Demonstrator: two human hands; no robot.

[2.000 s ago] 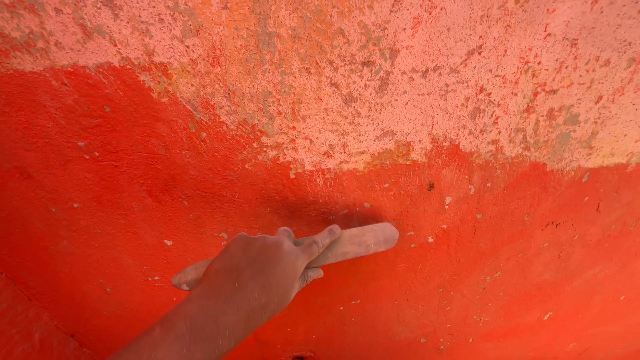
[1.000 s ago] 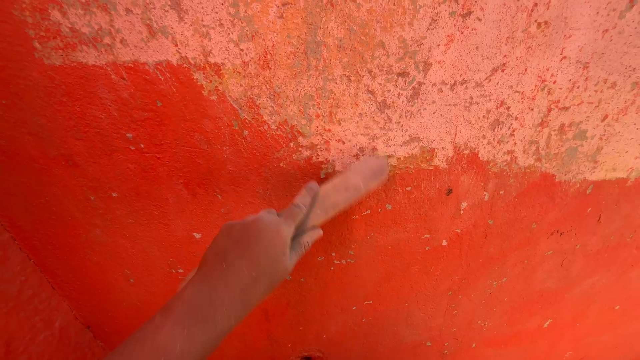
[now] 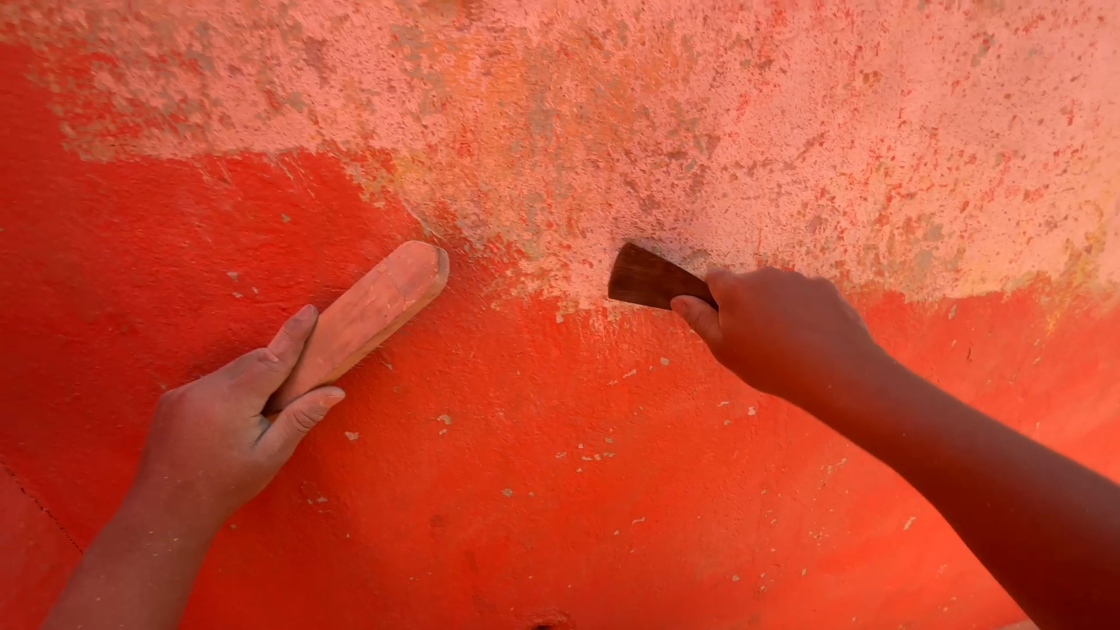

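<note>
My left hand [image 3: 232,411] is closed around the lower end of a flat wooden-looking block with a rounded tip [image 3: 372,311], which slants up to the right across the red wall paint. Over to the right, my right hand [image 3: 774,328] grips a dark scraper [image 3: 656,277]. Its wide blade end points left and lies at the ragged border where red paint [image 3: 560,490] meets the pale pink, scraped-looking area [image 3: 770,149]. The handle is hidden inside the right hand. Whether the block touches the wall cannot be told.
The wall fills the view. Small pale chips [image 3: 595,455] dot its red part. A thin dark crack [image 3: 42,506] runs down at the lower left, and a small dark spot [image 3: 549,625] shows at the bottom edge.
My right hand, not seen in the earlier frames, has come in from the right with the scraper. The block in my left hand has moved left, away from the lower edge of the pink area.
</note>
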